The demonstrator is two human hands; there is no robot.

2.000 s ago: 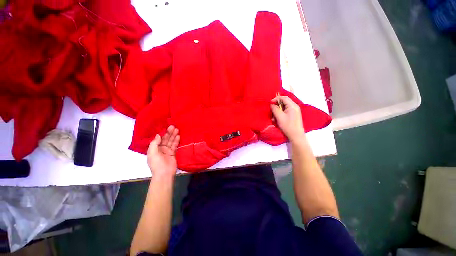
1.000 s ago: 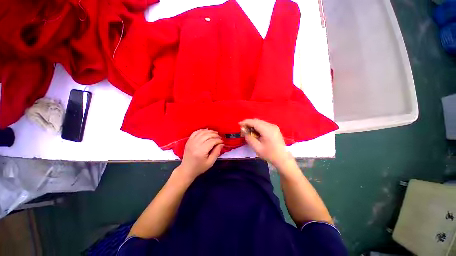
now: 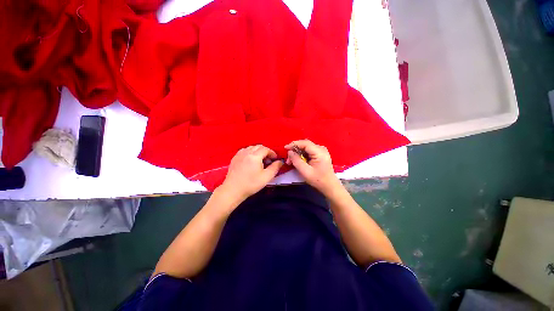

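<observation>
A red garment (image 3: 267, 91) lies spread on the white table, with its near edge at the table's front edge. My left hand (image 3: 250, 171) grips the garment's near edge with thumb and fingers. The dark neck label lies between my hands and is mostly hidden by the fingers. My right hand (image 3: 311, 165) is closed around small thread snips (image 3: 300, 154), which show only as a dark and yellowish bit between the fingers. Its fingertips are close to my left thumb at the label. The snips' tips cannot be made out.
A crumpled red garment pile (image 3: 91, 48) lies at left. A black phone (image 3: 90, 146), a cream cloth wad (image 3: 56, 147) and a black cylinder (image 3: 12, 178) are below it. A large off-white bin (image 3: 455, 73) stands at right. A plastic bag (image 3: 73, 228) hangs at front left.
Since the first frame my open left hand has closed on the garment edge, and my right hand has moved left to the label. Over the last second the hands have come closer together, covering the label.
</observation>
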